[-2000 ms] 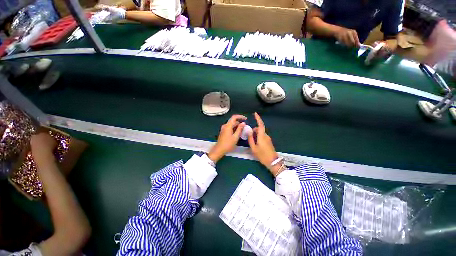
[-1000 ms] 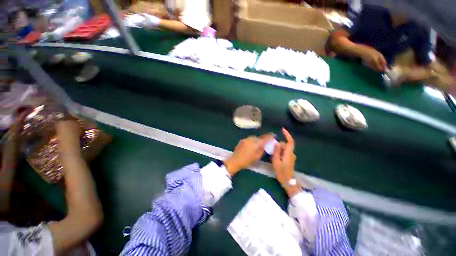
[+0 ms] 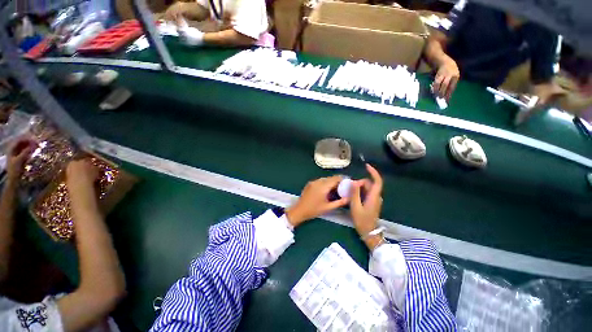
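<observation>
A small pale round disc (image 3: 345, 188) is held between my two hands above the near rail of the belt. My left hand (image 3: 318, 200) pinches it from the left with the fingertips. My right hand (image 3: 367, 202) touches its right side, with the index finger raised. A white label sheet (image 3: 344, 292) lies on the bench under my right wrist. Three off-white base housings lie on the belt beyond my hands: a flatter one (image 3: 332, 154) nearest, and two with dark fittings (image 3: 406, 144) (image 3: 467, 151) to the right.
Clear plastic bag of sheets (image 3: 498, 305) at right. At left, a neighbour's arms reach into a carton of copper-coloured parts (image 3: 55, 211). Pale metal rails (image 3: 195, 179) edge the belt. White rods (image 3: 373, 81), an open brown carton (image 3: 363, 29) and two workers are across it.
The view has shifted, so bases and rods appear farther right than at first. The disc stays between my fingertips, its face now turned more upward. The worker across has moved their hands apart.
</observation>
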